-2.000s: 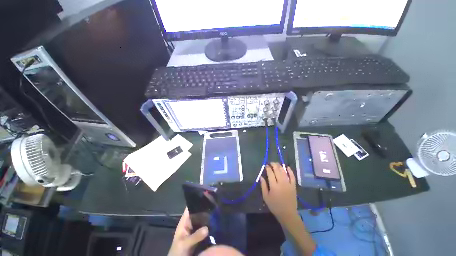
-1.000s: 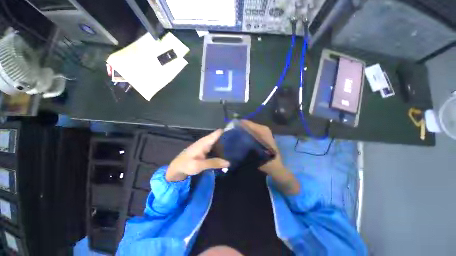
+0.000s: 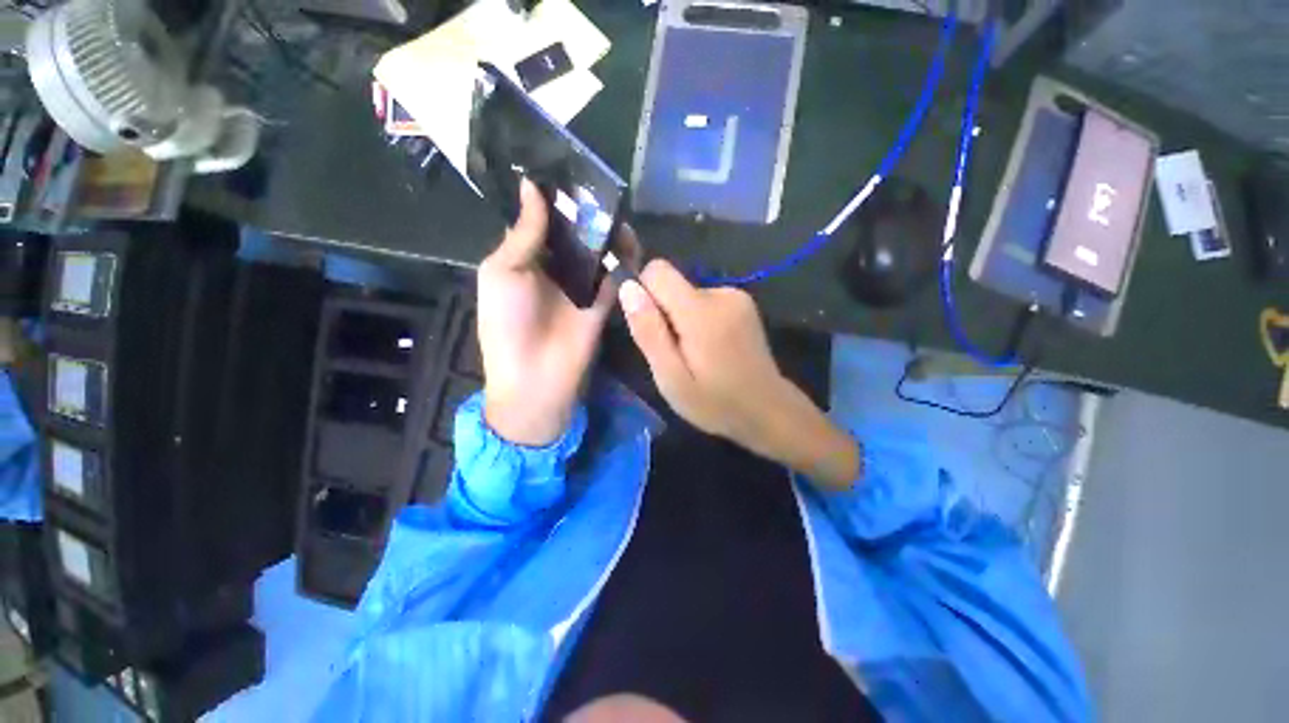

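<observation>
My left hand holds a dark smartphone upright and tilted over the bench's front edge. The phone has small white labels. My right hand pinches a small white-tipped plug at the phone's lower end; fingers partly hide it, and I cannot tell if it is fully inserted. The left coupler plate, with its pale L-mark, lies behind the hands with no phone on it. A pinkish phone lies on the right coupler plate, with a black lead at its near end.
A black mouse and blue coaxial cables lie between the plates. Papers and a white fan are at left. A white card is beside the right plate. Foam-lined trays holding phones stand below left.
The view has tilted down and closer. The phone has moved left in the left hand and turned more upright. The right hand has left the phone's side and now pinches the plug at its lower end.
</observation>
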